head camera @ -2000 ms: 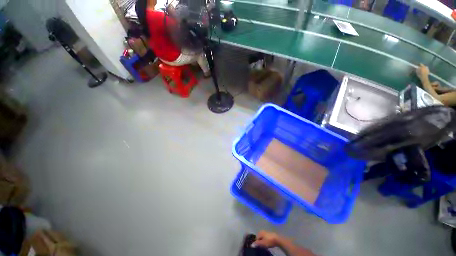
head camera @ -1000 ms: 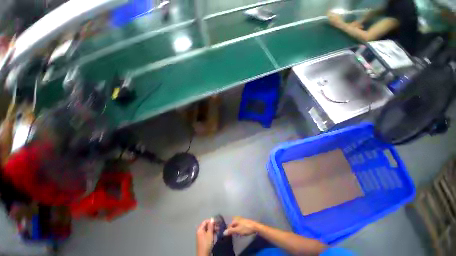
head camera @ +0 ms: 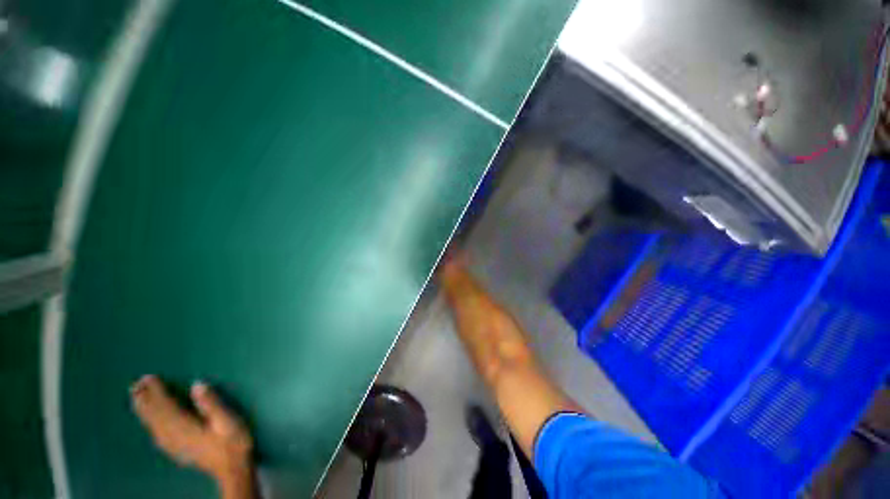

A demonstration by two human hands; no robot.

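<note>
My left hand (head camera: 200,434) is over the green work surface (head camera: 263,224) at lower left, fingers apart, with nothing in it. My right forearm reaches up from the lower right to the surface's edge. Only a blurred end of my right hand (head camera: 455,275) shows there; its fingers are hidden under or behind the edge. The silver-framed light box (head camera: 673,58) is at upper right, with a thin red lead (head camera: 815,158) and small white connectors on its top.
A blue plastic crate (head camera: 703,322) stands below the light box, right of my right arm. A round black fan base (head camera: 390,424) is on the grey floor by the surface's edge. White dividing lines (head camera: 420,76) cross the green surface.
The view has moved up close to the green surface. My hands, together over a small dark thing one second ago, are now apart, the left over the surface, the right at its edge.
</note>
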